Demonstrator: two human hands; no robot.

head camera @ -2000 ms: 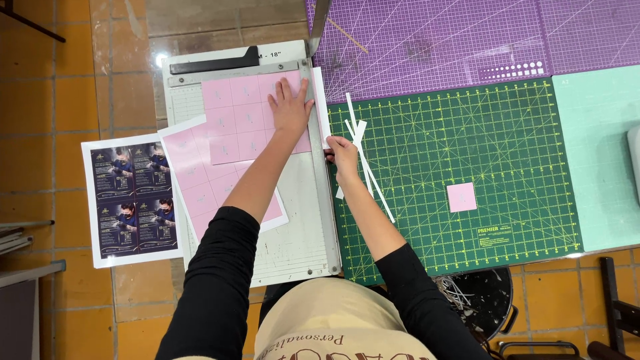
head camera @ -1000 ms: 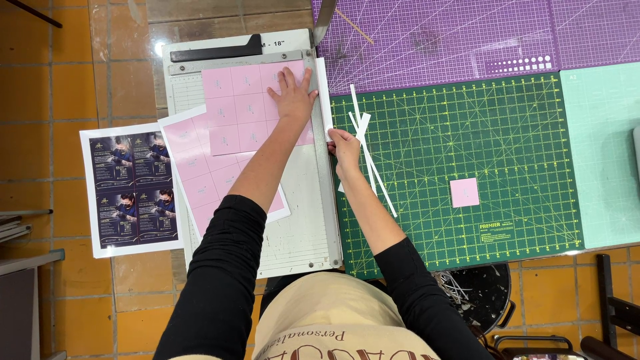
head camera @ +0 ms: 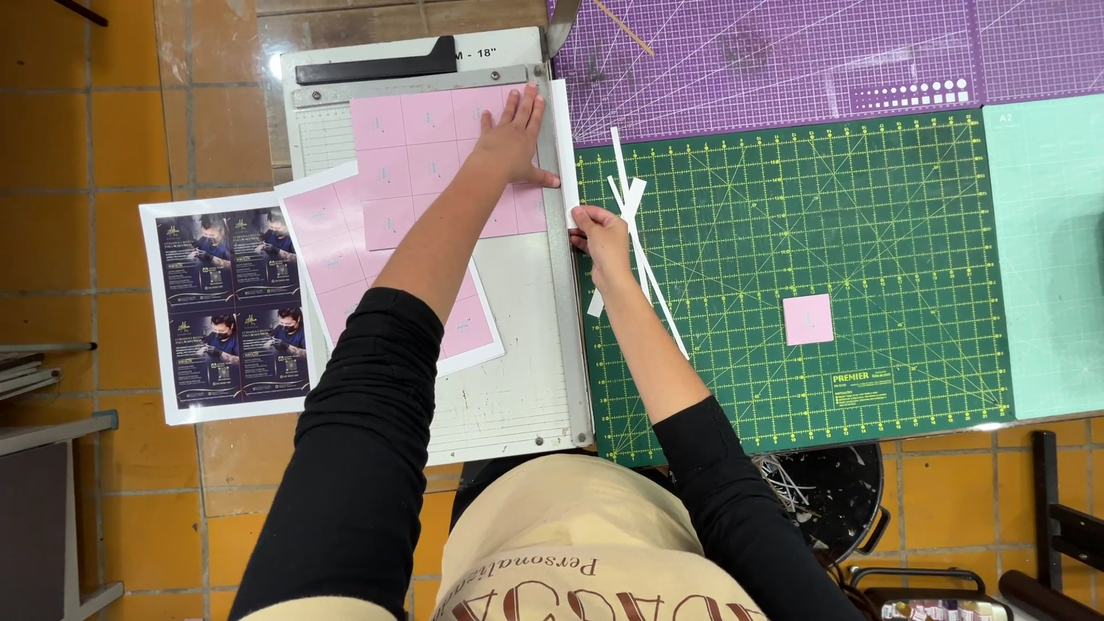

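My left hand [head camera: 515,142] lies flat with fingers spread on a pink printed sheet [head camera: 405,164], which rests on the bed of a guillotine paper trimmer [head camera: 509,345]. The sheet's white margin [head camera: 565,129] sticks out past the trimmer's right edge. My right hand [head camera: 601,237] pinches the lower end of that margin between thumb and fingers. Beneath lies another pink sheet [head camera: 323,233], set at an angle. Thin white paper strips [head camera: 640,241] lie crossed just right of my right hand, on a green cutting mat [head camera: 742,379]. A small pink square card [head camera: 807,319] lies farther right.
A sheet of dark printed flyers [head camera: 151,319] lies left of the trimmer. The trimmer's blade arm [head camera: 562,21] stands raised at the top. Purple [head camera: 776,52] and mint [head camera: 1044,259] mats lie beyond. A black bin [head camera: 849,492] with paper scraps stands below the table edge.
My left hand's fingers have shifted slightly on the pink sheet. My right hand stays at the white margin.
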